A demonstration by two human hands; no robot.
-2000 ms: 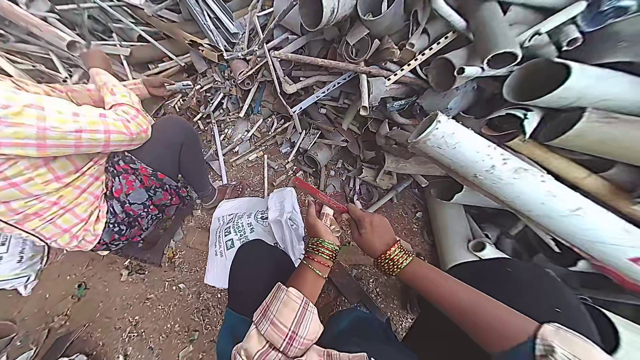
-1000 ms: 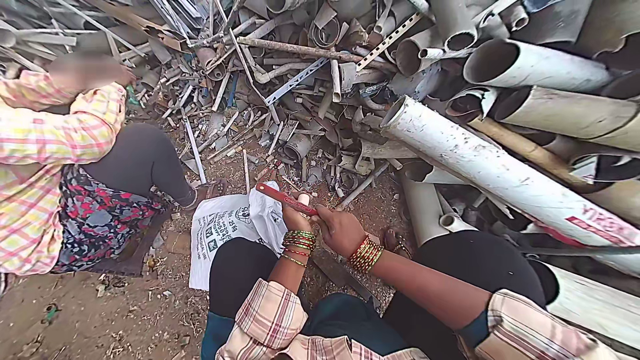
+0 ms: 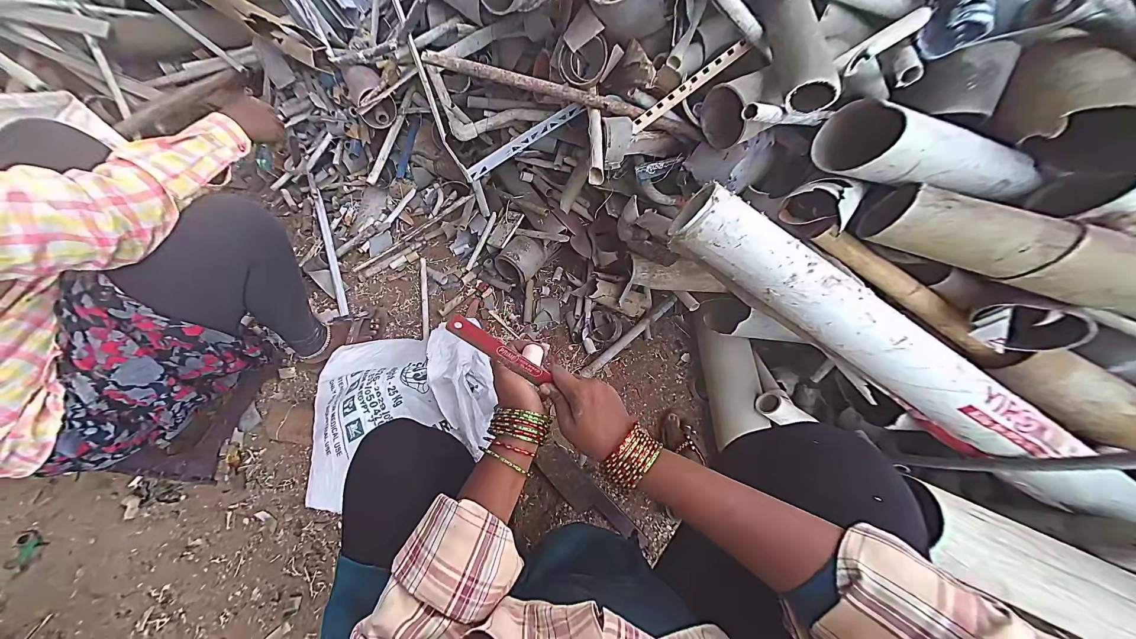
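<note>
Near the middle of the view, my left hand is closed around a small whitish piece, whose end shows above the fingers. A flat red tool with pale lettering lies across that piece, and my right hand grips its right end. Whether it has a blade cannot be seen. Both hands are close together above my lap. Left of them, a white woven sack with printing lies on the ground beside my knee. Between my legs a dark flat bar rests on the ground.
Large plastic pipes are piled at the right, one long white pipe slanting toward my right knee. Broken pipe pieces and thin strips spread ahead. A co-worker in a checked shirt sits at the left, one hand near the scrap.
The co-worker's arm and head have shifted at the left. My hands remain close together, with the red tool held in the right one throughout.
</note>
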